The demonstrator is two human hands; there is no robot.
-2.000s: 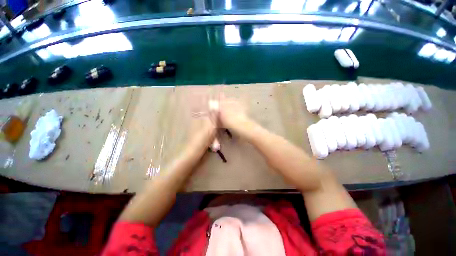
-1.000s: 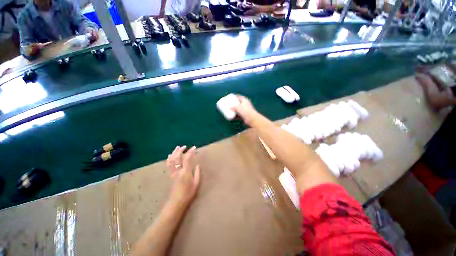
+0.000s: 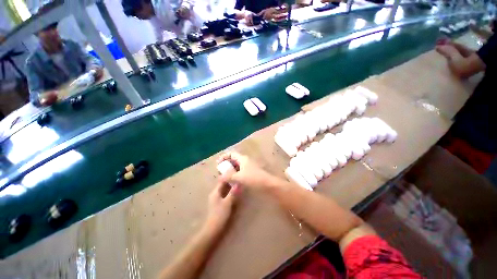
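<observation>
My right hand (image 3: pixel 248 170) is over the middle of the cardboard bench, with its fingers closed around a small white piece (image 3: pixel 225 167) that looks like a white cover. My left hand (image 3: pixel 220 200) is just below and touches or nearly touches the right; its fingers are curled, and whether it holds anything is hidden. Loose white covers stand in two tight rows, a back row (image 3: pixel 321 118) and a front row (image 3: pixel 340 151), to the right of my hands. Two covered pairs lie on the green belt, one nearer (image 3: pixel 254 106) and one farther right (image 3: pixel 297 90).
Black units with gold bands (image 3: pixel 131 173) lie on the green conveyor belt (image 3: pixel 201 128) at the left. A metal rail runs beyond them. People work across the belt, and another person's arm (image 3: pixel 460 59) is at the right. A carton with clear plastic (image 3: pixel 430 218) is below the bench edge.
My right hand has let go of a covered pair on the belt and come back to the bench beside my left hand, now with a white piece. The view has shifted.
</observation>
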